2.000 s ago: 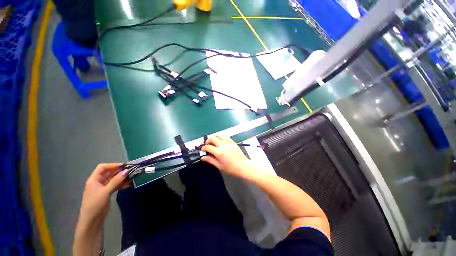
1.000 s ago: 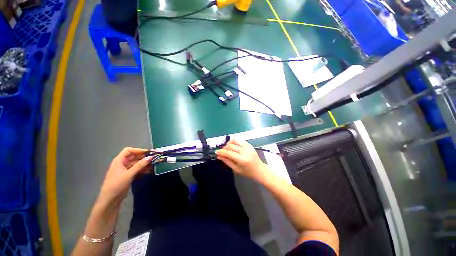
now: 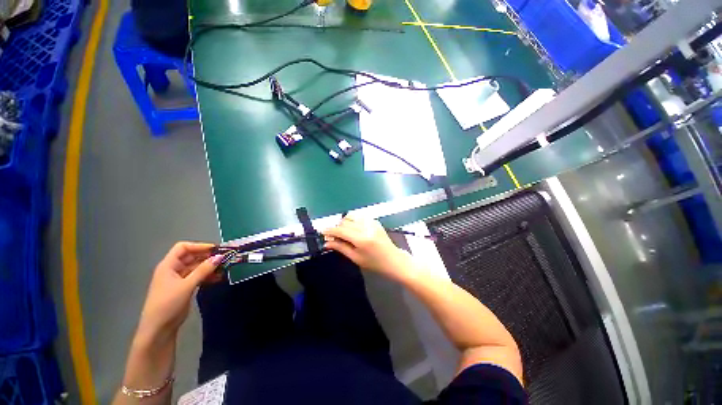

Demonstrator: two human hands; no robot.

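A black wire harness [image 3: 277,247] with a white label lies along the steel rule [image 3: 412,203] at the bench's near edge. My left hand [image 3: 184,273] pinches its left end at the bench corner, where thin wires show. My right hand [image 3: 360,240] holds the harness further right, beside a black tape band [image 3: 305,225] across the rule. A second black band [image 3: 448,191] crosses the rule further right. My fingers hide parts of the harness at both grips.
A harness pile [image 3: 317,130] lies mid-bench beside a white paper sheet [image 3: 402,142]. A long black cable [image 3: 309,63] loops behind it. A grey metal arm [image 3: 586,103] slants over the right side. A black mesh surface [image 3: 514,277] is at right, a blue stool [image 3: 158,79] at left.
The camera view has shifted. Both hands stay at the harness along the rule, with almost the same grips; the harness pile and papers keep their places on the bench.
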